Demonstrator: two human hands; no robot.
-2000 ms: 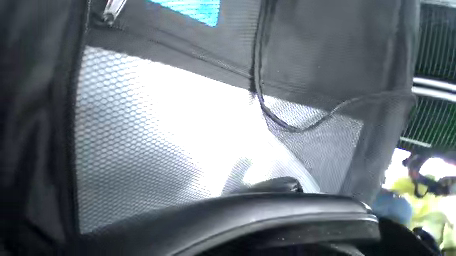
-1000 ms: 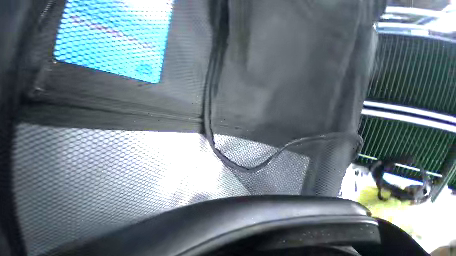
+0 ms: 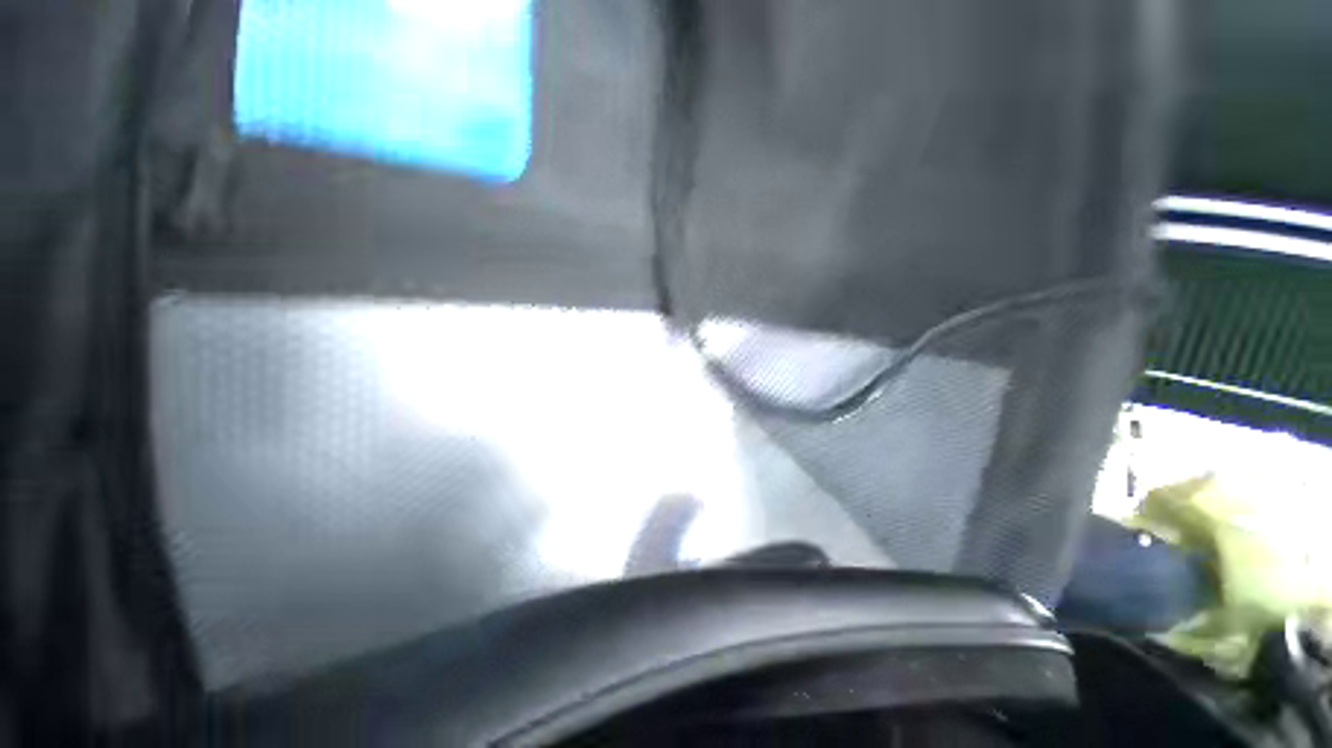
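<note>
A black fabric case (image 3: pixel 906 161) with a mesh panel fills most of the head view, blurred. A blue card (image 3: pixel 387 88) sits at its upper left, cut off by the top edge. Below it a bright grey-white panel (image 3: pixel 292 439) shows through mesh. A thin black cable or strap (image 3: pixel 818 415) runs down the middle and loops to the right. A small dark curved lump (image 3: pixel 782 555) shows at the panel's lower edge. Neither of my hands is in view.
A smooth black curved edge (image 3: pixel 701 614) crosses the bottom. At the right are dark green ribbed panels (image 3: pixel 1242 329) with chrome bars. Below them are a blurred yellow-green shape (image 3: pixel 1220 570), perhaps clothing, and a dark blue shape (image 3: pixel 1132 577).
Compared with one second ago, the case, card and cable sit higher and further right in the picture. More of the pale panel and the dark lump show. The black curved edge has barely moved.
</note>
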